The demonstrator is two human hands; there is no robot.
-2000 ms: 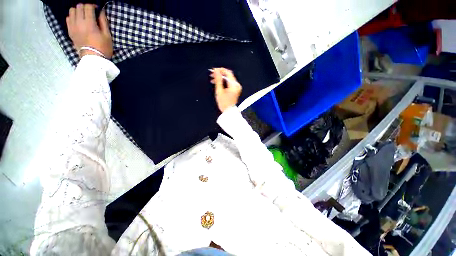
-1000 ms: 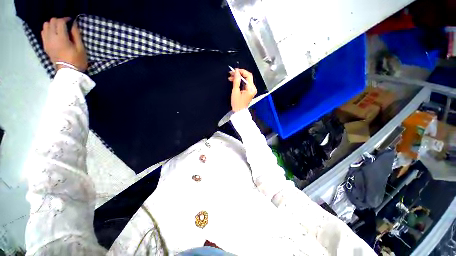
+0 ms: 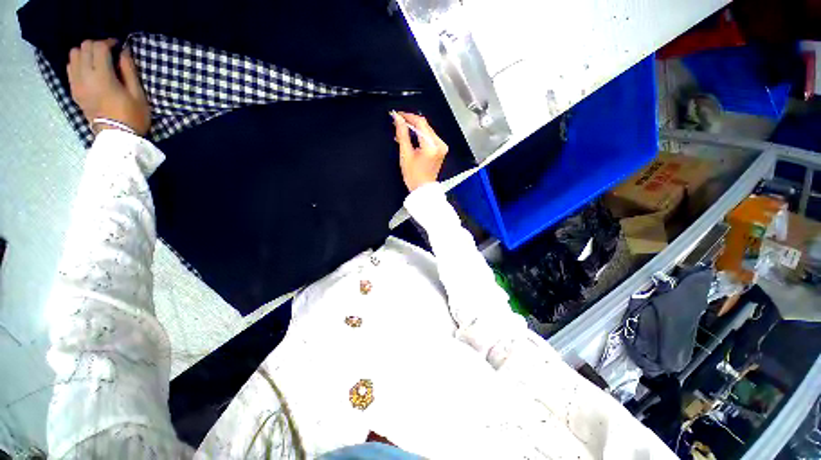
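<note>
A dark garment body (image 3: 270, 171) lies flat on the white table. It opens in a long narrow wedge that shows black-and-white checked lining (image 3: 207, 76), tapering to a point at the right. My left hand (image 3: 106, 85) lies on the dark cloth at the left end of the wedge, fingers over the cloth edge. My right hand (image 3: 420, 151) holds a thin white marking pencil (image 3: 411, 128) just above the cloth, below the wedge's tip. A small white mark shows on the lower part of the cloth. A silver metal weight (image 3: 468, 85) lies along the cloth's right edge.
The white table (image 3: 576, 45) has its near edge running diagonally. Below it at the right are a blue plastic bin (image 3: 576, 171), black plastic bags, an open cardboard box (image 3: 653, 193), and a metal shelf with a grey cloth (image 3: 668, 319) and packages.
Over two seconds the cloth and metal weight have shifted left in view. Since one second ago, my right hand with the pencil has moved slightly left and up. My left hand stays on the cloth.
</note>
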